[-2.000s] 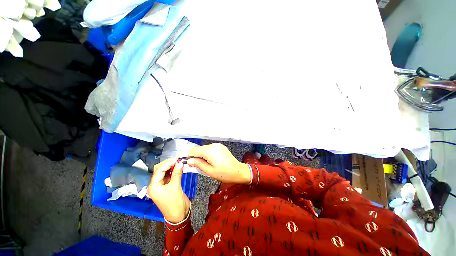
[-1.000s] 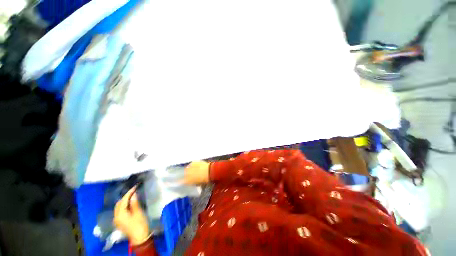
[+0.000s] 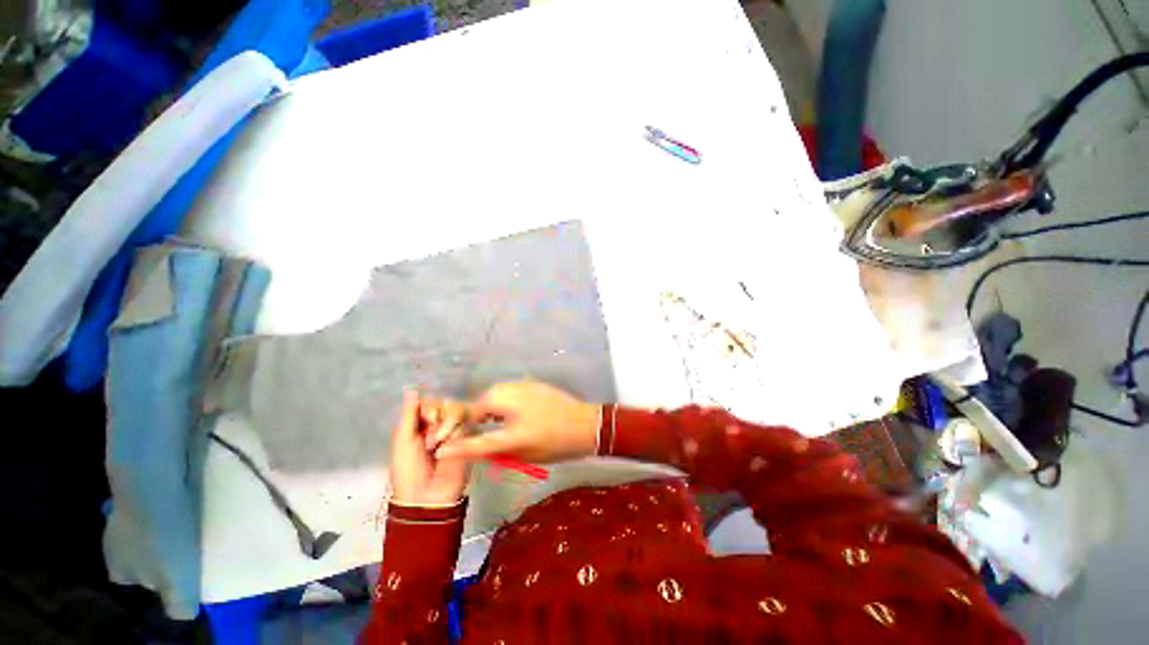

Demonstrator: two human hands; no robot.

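Note:
A flat grey cloth panel (image 3: 504,296) with a curved edge lies on the white-covered table (image 3: 529,139). My left hand (image 3: 428,451) and my right hand (image 3: 536,422) meet over its near edge, fingers touching. A red pencil (image 3: 517,468) sticks out below my right hand, which is closed around it. Its other end is hidden between my hands. My left fingers are bent, and whether they grip anything is hidden.
A folded blue and grey bundle (image 3: 158,416) lies at the left, beside a dark strip (image 3: 284,504). A long white padded arm (image 3: 139,214) is beyond it. Snips (image 3: 673,145) lie toward the back. An iron (image 3: 939,221) with cables stands right, above a crumpled white cloth (image 3: 1033,510).
The view has shifted and cleared. My hands have come from the blue bin's area to over the table, together again. The grey panel, snips and red pencil now show.

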